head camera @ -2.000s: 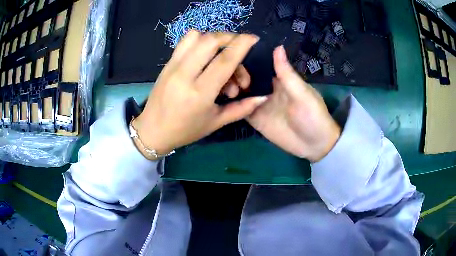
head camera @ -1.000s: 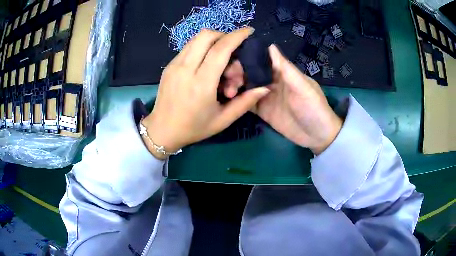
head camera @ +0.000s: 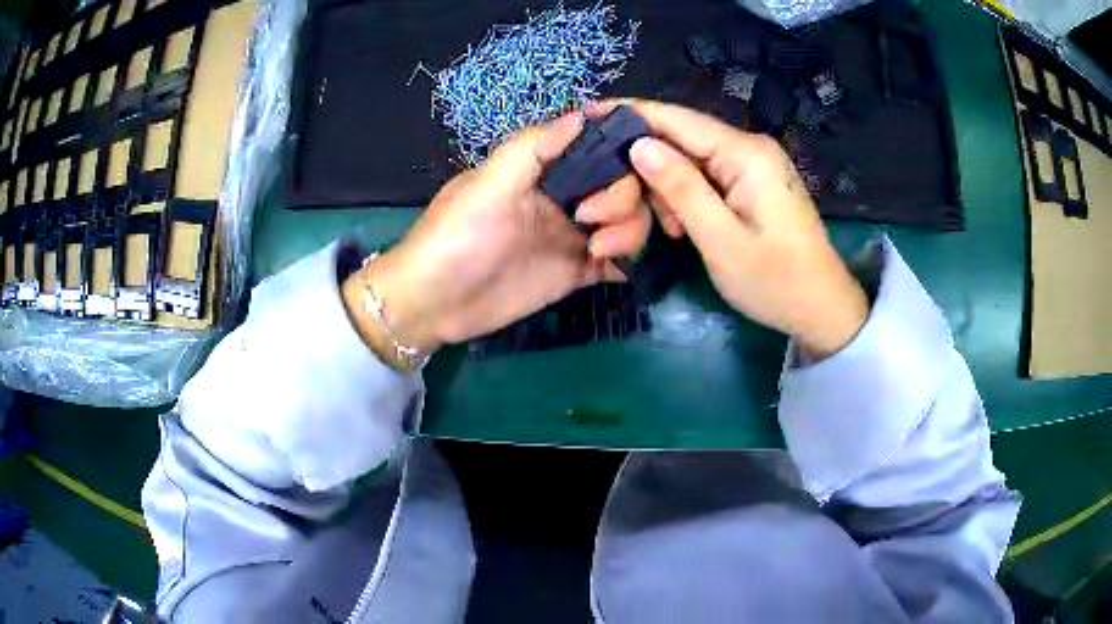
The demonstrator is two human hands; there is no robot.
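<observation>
A black plastic frame point(head camera: 594, 165) is held up over the near edge of the black tray point(head camera: 366, 201), tilted. My left hand point(head camera: 494, 232) grips it from the left and below. My right hand point(head camera: 744, 213) has its thumb and forefinger on the frame's upper right end; whether a small part is between them cannot be told. A pile of thin silvery-blue metal pins point(head camera: 524, 73) lies on the tray's left half. Small black slotted pieces point(head camera: 793, 104) lie loose on its right half. Black frames point(head camera: 561, 319) lie on the bench below my hands, partly hidden.
The left cardboard sheet point(head camera: 226, 134) carries rows of black frames, with clear plastic film point(head camera: 104, 354) around it. The right cardboard sheet point(head camera: 1073, 293) has a few black frames at its far part. The green bench's front edge point(head camera: 732, 446) runs just before my body.
The frame has turned and now shows its flat side between both hands. My right hand has closed in on its upper end, from an open pose. The view has shifted slightly.
</observation>
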